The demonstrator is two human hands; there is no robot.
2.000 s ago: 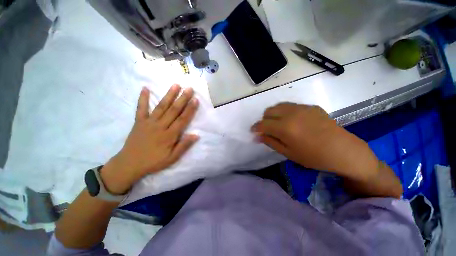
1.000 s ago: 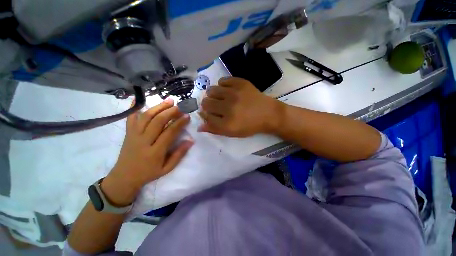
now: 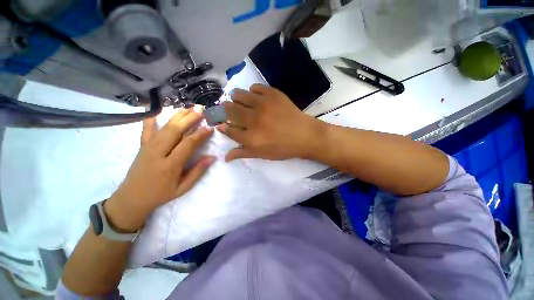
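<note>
A large white fabric panel lies over the machine bed and reaches the front edge. My left hand lies flat on it with fingers spread, fingertips at the needle area. My right hand is beside the needle area, palm down with fingers bent, its thumb on the fabric. A small grey piece sits between the fingertips of both hands; I cannot tell whether the right fingers grip it. The sewing machine head hangs above the hands and hides the needle.
A smartphone lies behind my right hand. Black thread snips lie right of it. A green round fruit sits at the far right. A ruler strip runs along the front edge. A blue crate stands below at right.
My right hand first came left from the front part of the fabric to the needle area. Since then both hands have shifted slightly, and the view has tilted toward the machine head.
</note>
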